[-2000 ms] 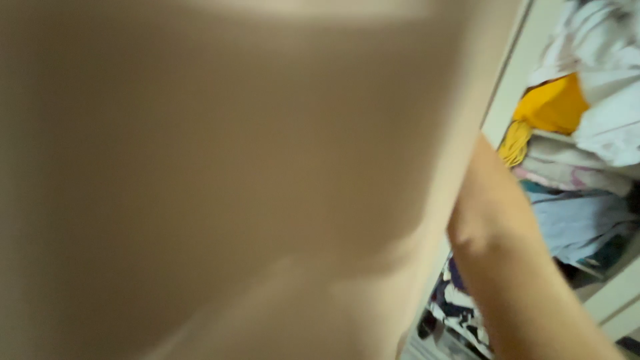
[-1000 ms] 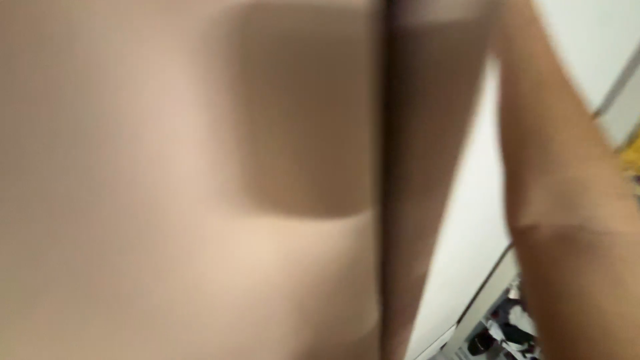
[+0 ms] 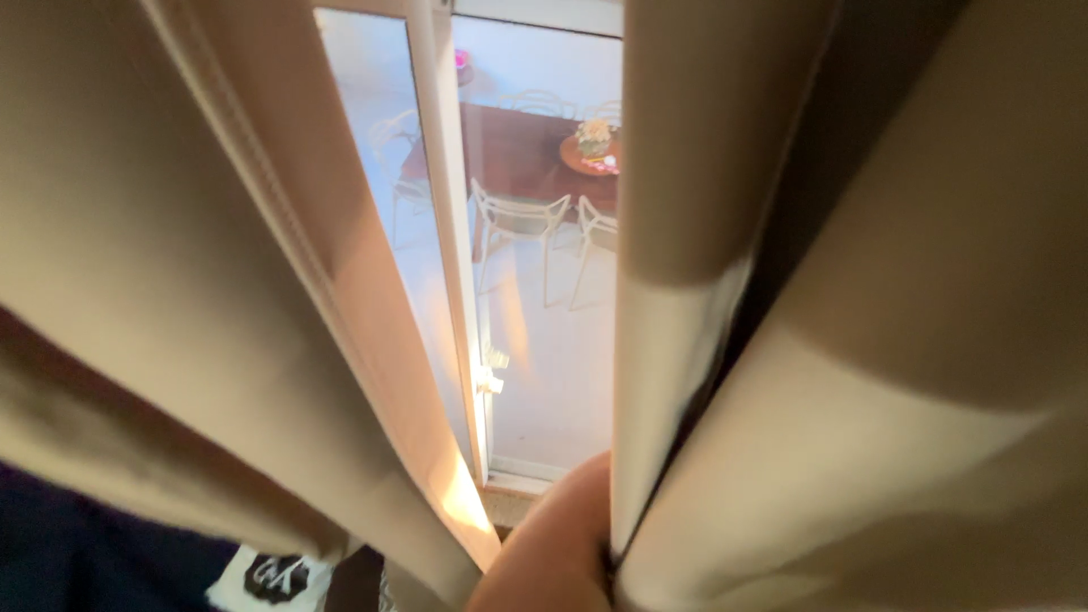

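Observation:
Beige curtain panels fill both sides of the view, the left panel [image 3: 229, 280] and the right panel [image 3: 918, 476]. Between them is a gap onto a white-framed glass sliding door [image 3: 463, 280] with a small white latch [image 3: 490, 380]. A bare forearm reaches in from the bottom centre and passes behind the edge of the right panel; its hand is hidden by the cloth, so what it holds cannot be told. My other hand is not in view.
Through the glass stand a dark red-brown table [image 3: 518, 153], white chairs [image 3: 520, 217] and a round wooden tray [image 3: 571, 156] with flowers [image 3: 595, 132]. A white cloth bag with a dark printed mark [image 3: 276, 578] lies at the lower left.
The view has swung away from the shelves of folded clothes seen earlier. The gap between curtain panels now shows the glass door, and the forearm is at the bottom centre rather than the right.

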